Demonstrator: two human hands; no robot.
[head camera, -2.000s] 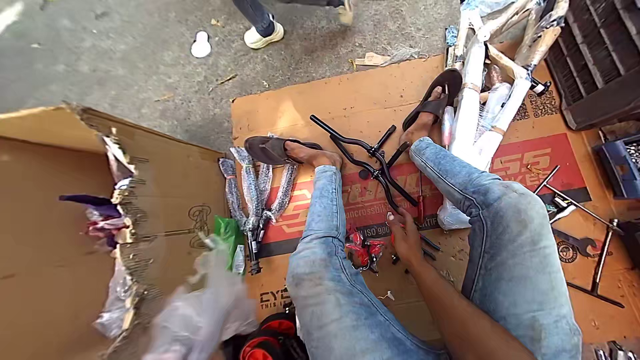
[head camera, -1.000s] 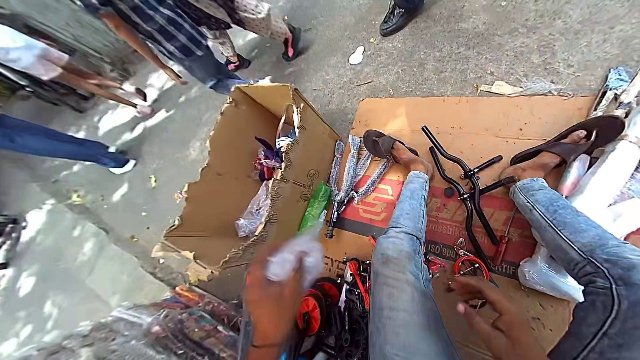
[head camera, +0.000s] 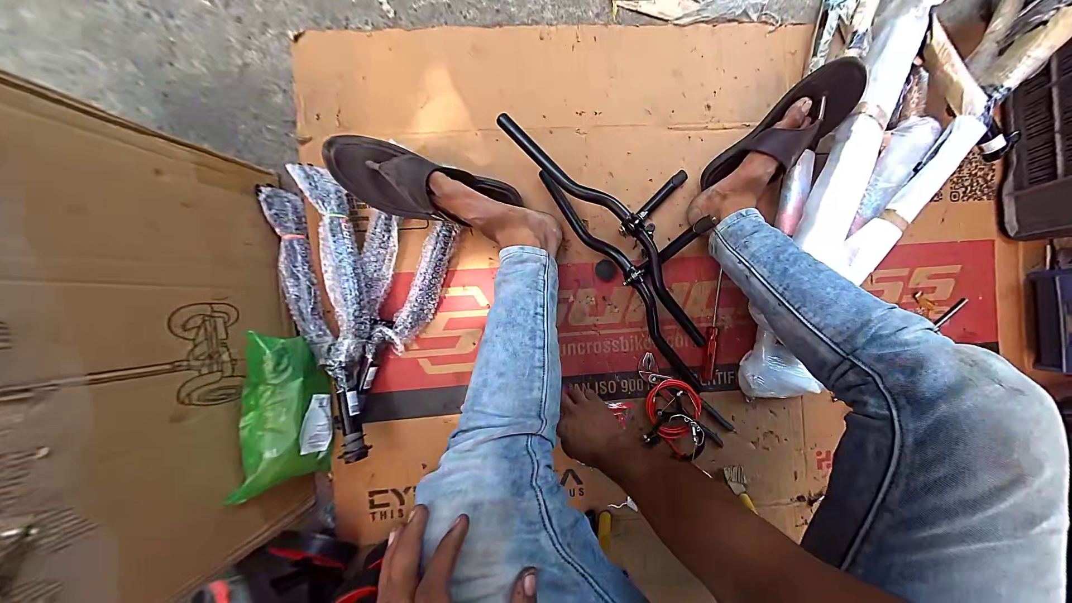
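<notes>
My left hand (head camera: 456, 559) rests with spread fingers on the knee of my jeans at the bottom of the head view. My right hand (head camera: 590, 427) reaches down to the cardboard beside my left shin; its fingertips are partly hidden, so what it touches cannot be told. Just right of it lies a coil of red cable (head camera: 673, 409) with small metal parts. Beyond, between my feet, two black bicycle handlebars (head camera: 586, 191) with stems lie crossed on the cardboard sheet (head camera: 402, 75). A red-handled screwdriver (head camera: 711, 353) lies beside them.
Bubble-wrapped fork parts (head camera: 339, 251) and a green plastic bag (head camera: 280, 410) lie left, beside a large cardboard box (head camera: 134, 335). Wrapped frame tubes (head camera: 846, 184) lie right, near a black crate (head camera: 1038, 159). A brush (head camera: 737, 486) lies near my right forearm. Black and red parts sit bottom left.
A second ago my left hand held crumpled clear plastic near the box; now it lies on my knee without it. My right hand has moved down beside my left shin. The view has swung back right.
</notes>
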